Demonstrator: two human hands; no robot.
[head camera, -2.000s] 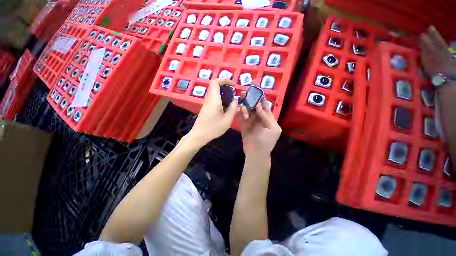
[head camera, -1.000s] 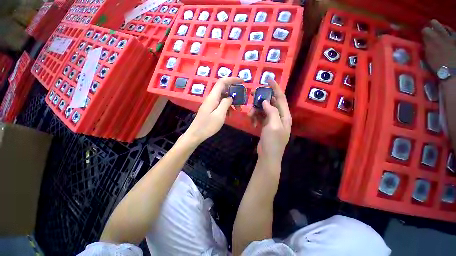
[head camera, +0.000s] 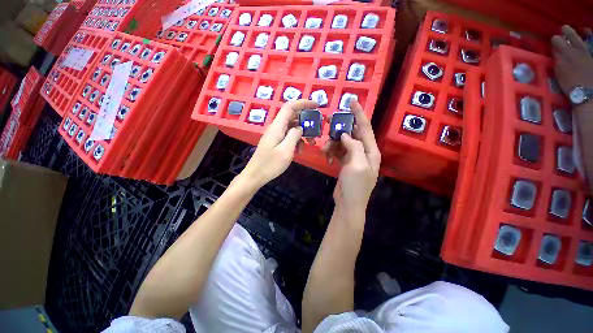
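My left hand (head camera: 281, 144) holds a smartwatch body (head camera: 309, 123) by its edges, dark face up with small white lit marks. My right hand (head camera: 356, 156) holds a second smartwatch body (head camera: 341, 125), also face up with white lit marks, thumb at its lower edge. The two units are side by side with a small gap, above the near edge of the red foam tray (head camera: 276, 67). That tray holds silver-white units in square pockets; several pockets are empty, mostly around its middle. One unit at the near left is plain grey.
Stacked red trays with a paper label (head camera: 112, 101) stand at left, more red trays (head camera: 481, 195) at right. A black plastic pallet (head camera: 117, 227) lies below, a brown carton (head camera: 29, 227) at far left. Another person's hand (head camera: 572, 62) with a wristwatch shows at upper right.
The two units were tilted and near each other; they now face up, side by side and level. White marks on both dark faces have become brighter and larger.
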